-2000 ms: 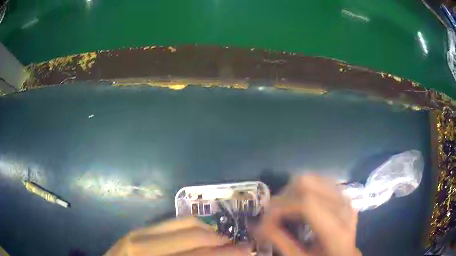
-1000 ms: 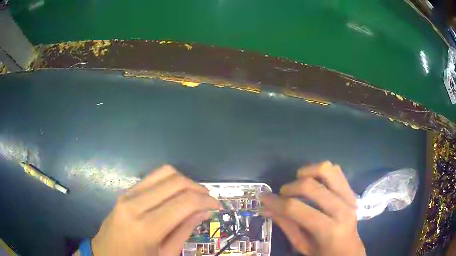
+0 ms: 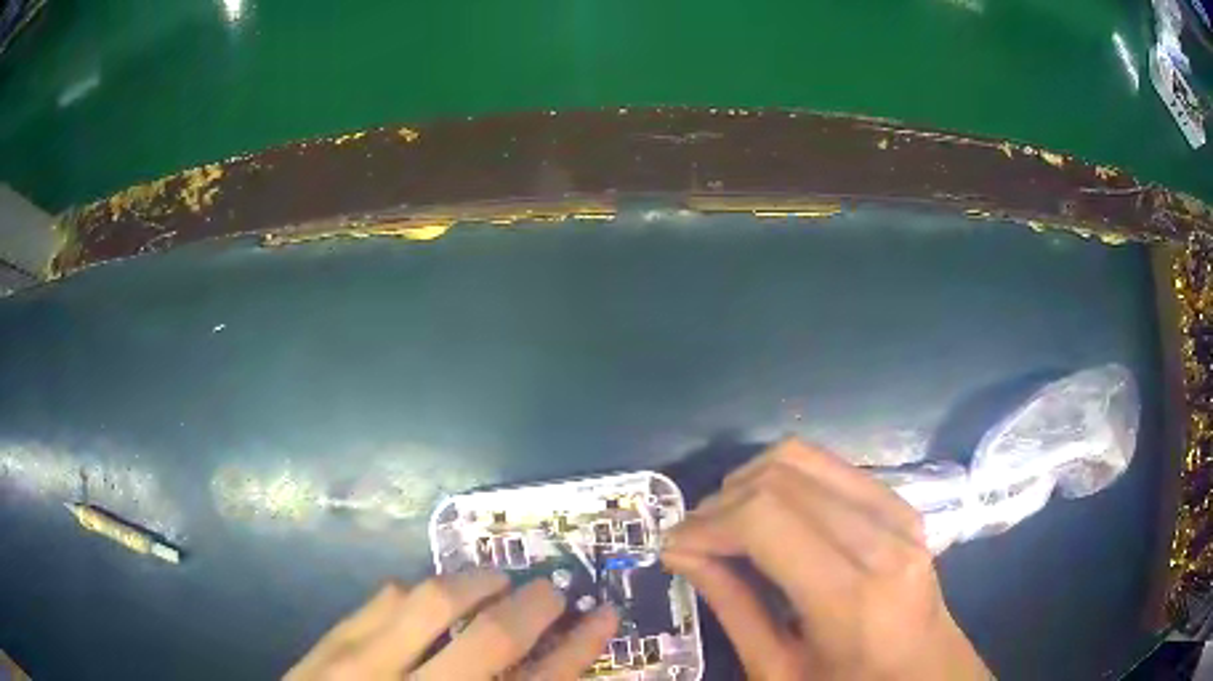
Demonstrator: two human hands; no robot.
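Observation:
The white power strip housing (image 3: 466, 508) lies open side up at the bottom centre, with brass contacts along its slots. A green circuit board, partly hidden by my left hand, and a blue part (image 3: 620, 563) show inside. My left hand (image 3: 459, 632) lies over the housing's lower left, its fingertips on the parts inside. My right hand (image 3: 811, 559) is at the housing's upper right edge, thumb and index finger pinched together near the blue part. Whether they hold a small part or wire is too small to tell.
A clear bag around a white cord (image 3: 1051, 446) lies right of my right hand. A small yellowish stick tool (image 3: 123, 532) lies at left. A tray of brass contacts (image 3: 1191, 439) stands at the right edge. A brown worn rail (image 3: 532, 166) separates the bench from the green belt (image 3: 599, 53).
The housing has shifted a little left and up in view. My left hand has moved lower over the board, covering the yellow block. The view has levelled out.

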